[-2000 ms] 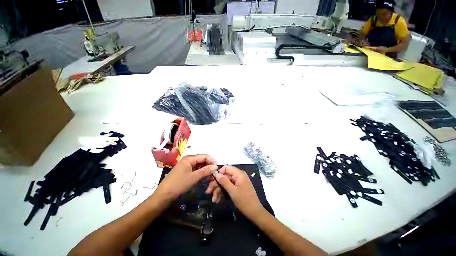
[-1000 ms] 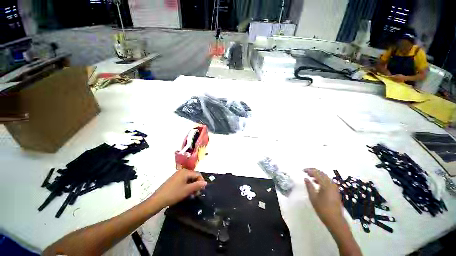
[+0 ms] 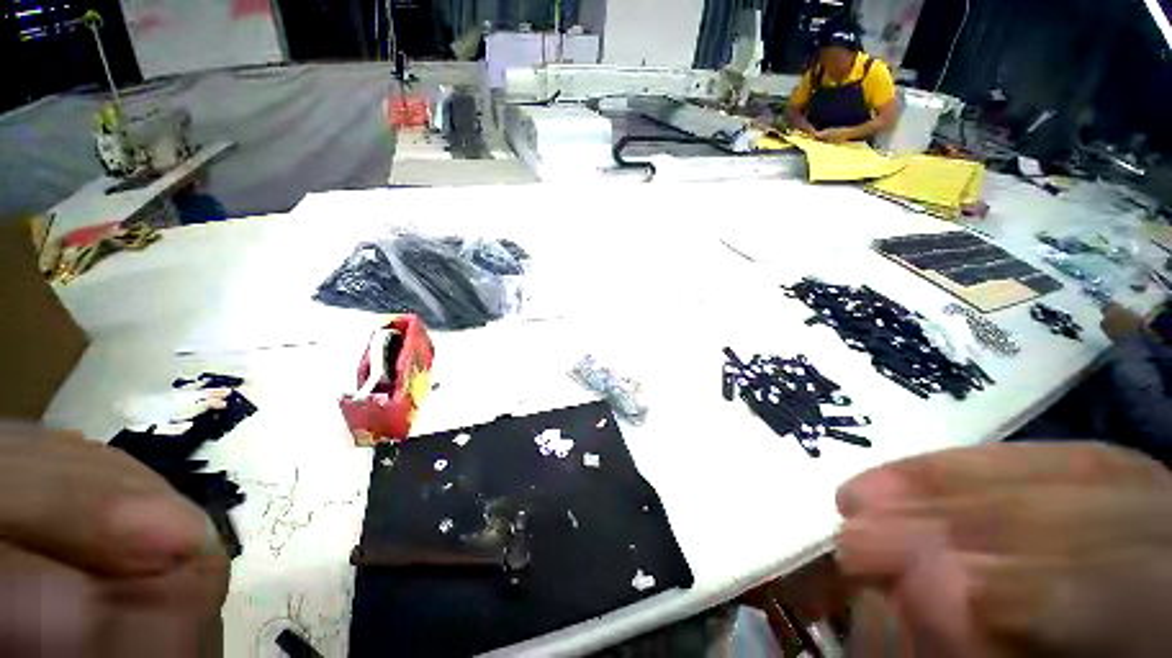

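Observation:
My left hand (image 3: 103,553) is large, blurred and cut off at the lower left edge, fingers curled; whether it holds anything does not show. My right hand (image 3: 1015,553) is blurred and close to the camera at the lower right, fingers together. Between them lies the black mat (image 3: 591,514) with a hammer (image 3: 437,555) and small silver-white plates (image 3: 554,444). The red and yellow tape dispenser (image 3: 390,383) stands at the mat's far left corner. Black straps (image 3: 193,450) lie partly behind my left hand.
Two piles of white-flecked black strips (image 3: 790,399) (image 3: 887,337) lie right of a small hardware bag (image 3: 607,388). A large plastic bag (image 3: 431,276) lies beyond the dispenser. A board (image 3: 967,267) is far right. A person (image 3: 843,90) sits beyond; another person's hand (image 3: 1131,328) shows at right.
Both hands have left the mat area, moved apart and come up close to the camera. The view has turned right. The hammer and dispenser remain in place.

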